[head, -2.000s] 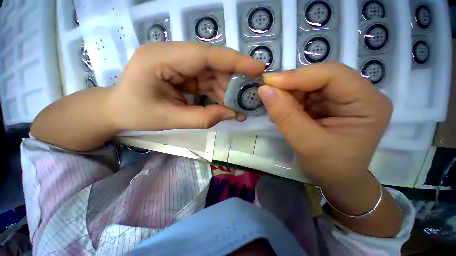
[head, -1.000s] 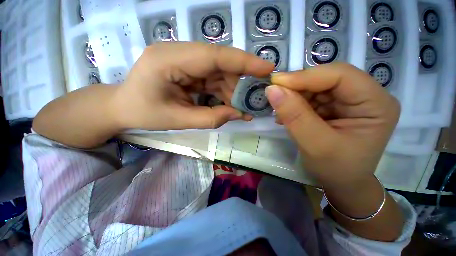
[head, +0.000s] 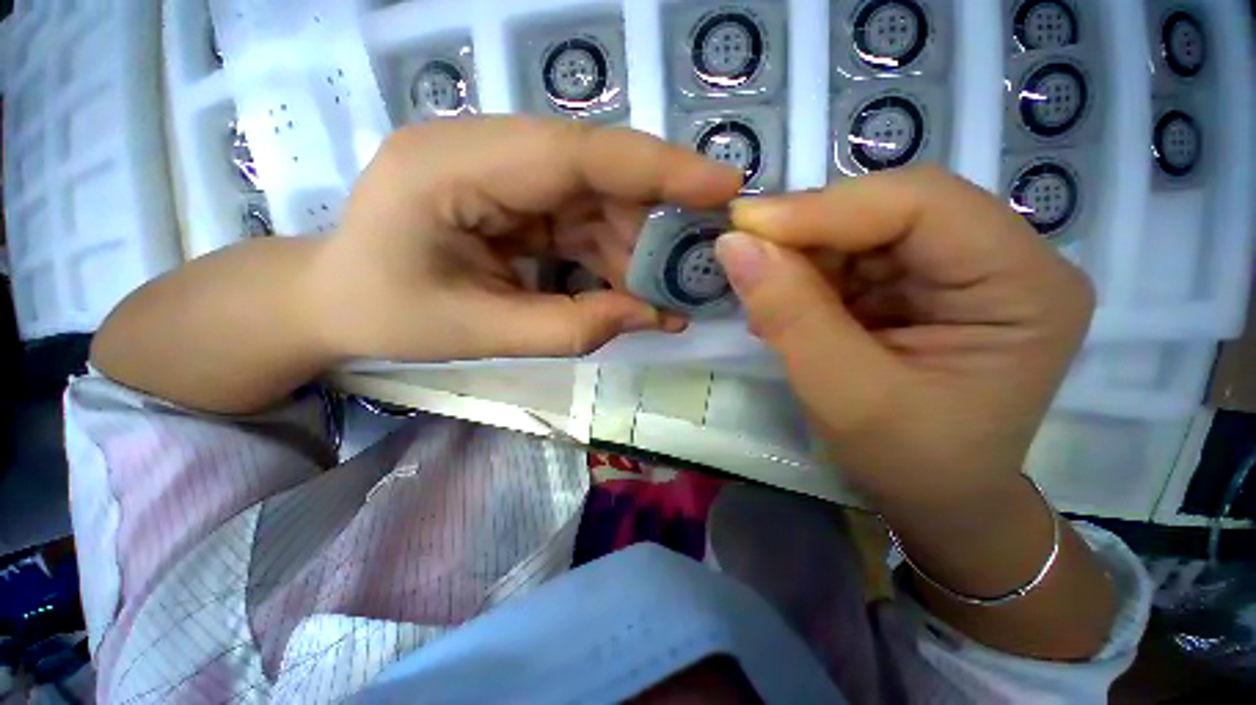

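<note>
A coin-sized speaker unit (head: 671, 262), with a black ring and a dotted grey centre in a clear-grey rounded-square body, is held between the forefinger and thumb of my left hand (head: 468, 241). Another dark round piece (head: 568, 277) shows partly inside my left palm. My right hand (head: 909, 303) has its thumb and forefinger pinched at the unit's right edge and covers part of its ring. Whether a tiny piece is between those fingertips cannot be told. The white parts tray (head: 950, 83) behind the hands holds several like units in its pockets.
A translucent sheet with small dark dots (head: 296, 83) lies over the tray's left part. Another white ribbed tray (head: 83, 165) is at far left. A pale board edge (head: 675, 393) runs below the hands. Brown cardboard (head: 1236, 372) and dark equipment are at right.
The view has shifted slightly back and forth. Both hands keep nearly the same pose on the unit, and no unit in the tray has visibly moved.
</note>
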